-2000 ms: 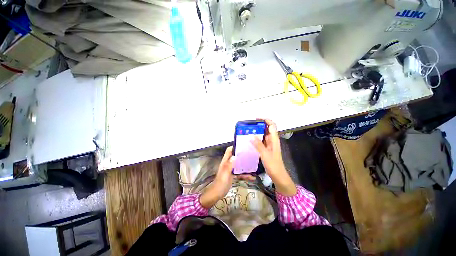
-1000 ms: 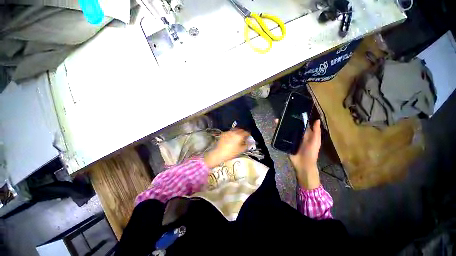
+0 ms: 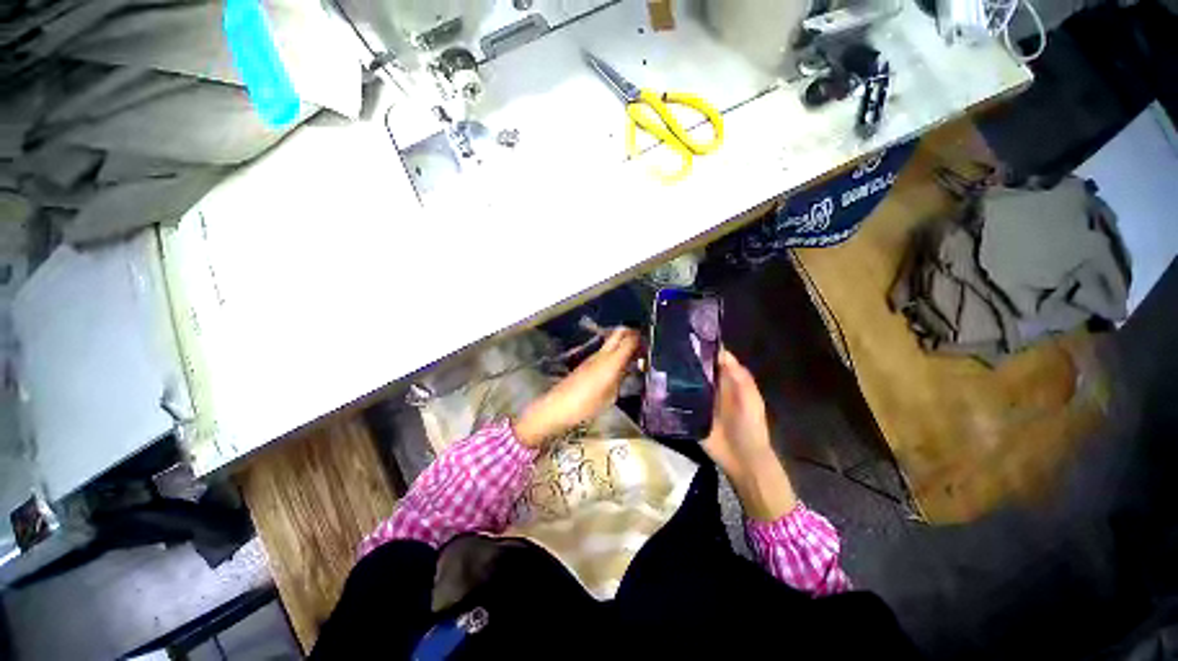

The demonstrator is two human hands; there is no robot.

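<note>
A mobile phone (image 3: pixel 682 364) is upright over my lap, just off the front edge of the white sewing table (image 3: pixel 323 291). Its screen shows a dark picture. My right hand (image 3: pixel 739 420) holds it from the lower right side. My left hand (image 3: pixel 584 391) is just left of the phone, its fingers close together near the phone's left edge. I cannot tell whether it touches the phone or holds anything.
Yellow-handled scissors (image 3: pixel 665 125) lie right of the needle area (image 3: pixel 452 136). A turquoise bottle (image 3: pixel 261 65) lies by heaped taupe cloth (image 3: pixel 116 123) at upper left. More taupe cloth (image 3: pixel 1033 265) lies on a brown board (image 3: pixel 962 413) at right. A wooden bench (image 3: pixel 317 504) is at lower left.
Since a second ago, the phone has moved left and its dark screen has lit. My left hand remains over my lap, nearer the phone. Earlier, both hands were at the phone with a pink screen.
</note>
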